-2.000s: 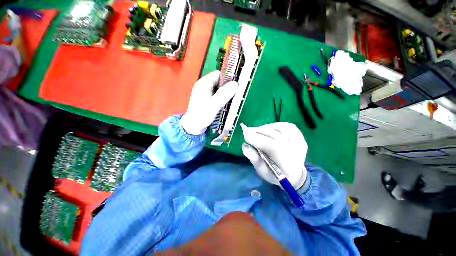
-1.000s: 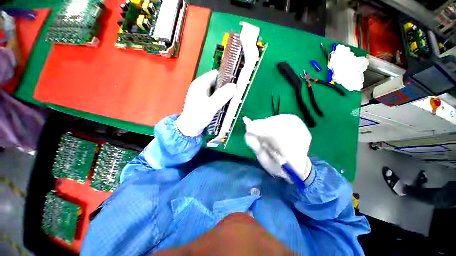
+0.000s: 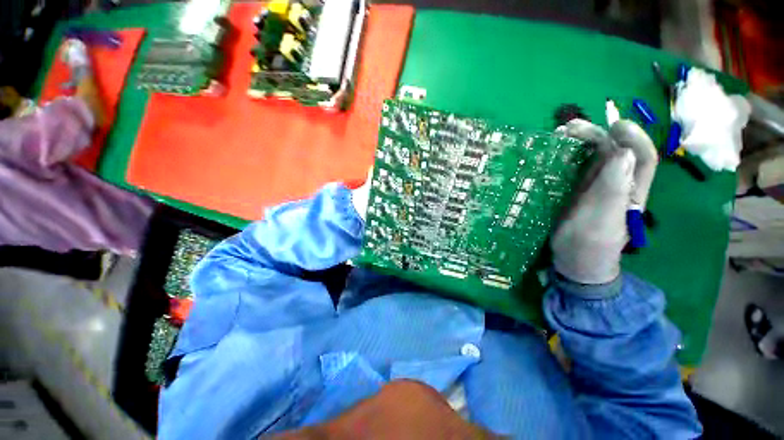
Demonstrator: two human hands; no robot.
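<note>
A green PCB assembly point(image 3: 456, 193) is held up above the bench mat, its solder side with rows of shiny joints facing me. My right hand point(image 3: 602, 202), in a white glove, grips its right edge. A marker pen point(image 3: 635, 229) is also in my right hand, its blue end pointing down and its white end up. My left hand point(image 3: 361, 199) is mostly hidden behind the board's left edge; only a bit of white glove shows at the cuff, so its fingers and hold cannot be seen.
Two other boards, one solder side up point(image 3: 180, 64) and one component side up point(image 3: 301, 51), rest on the red mat point(image 3: 198, 155). A white wipe point(image 3: 709, 116) and blue pieces lie right. A neighbour's pink-purple sleeve point(image 3: 60, 163) is left. A black tray with boards point(image 3: 142, 301) is below.
The board has been turned from edge-on to solder side facing me. My right hand has moved up and right onto its edge, with the pen. The view has shifted.
</note>
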